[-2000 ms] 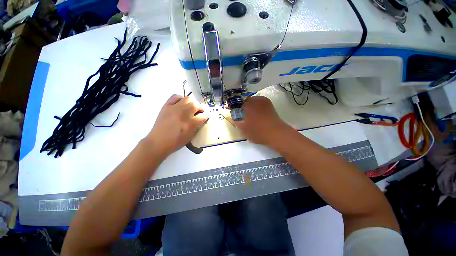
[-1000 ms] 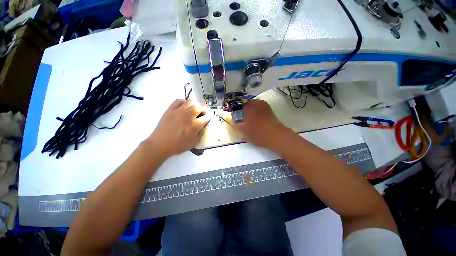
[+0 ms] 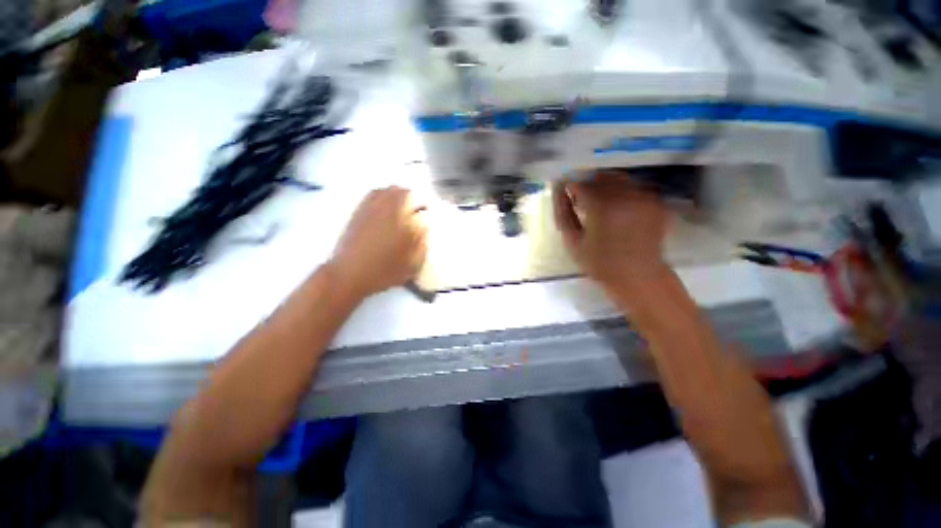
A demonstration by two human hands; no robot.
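Observation:
The frame is motion-blurred. My left hand (image 3: 384, 239) rests on the table left of the presser foot (image 3: 509, 209), fingers curled; whether it holds a cord cannot be seen. My right hand (image 3: 617, 222) is right of the foot, away from it, in front of the machine arm, thumb and finger bent; any cord in it is too blurred to tell. The lit needle plate (image 3: 477, 248) lies between the hands. A loose bundle of dark cords (image 3: 232, 186) lies on the table to the left. The white sewing machine (image 3: 640, 93) stands behind the hands.
A dark heap (image 3: 676, 182) shows under the machine arm. Small snips (image 3: 781, 255) and red-orange scissor handles (image 3: 848, 281) lie at the right. A grey ruler strip (image 3: 444, 361) runs along the front edge. The table has a blue strip (image 3: 98, 206) at its left.
My right hand has moved right, away from the presser foot. My left hand sits slightly farther from the foot. The whole view has shifted and blurred.

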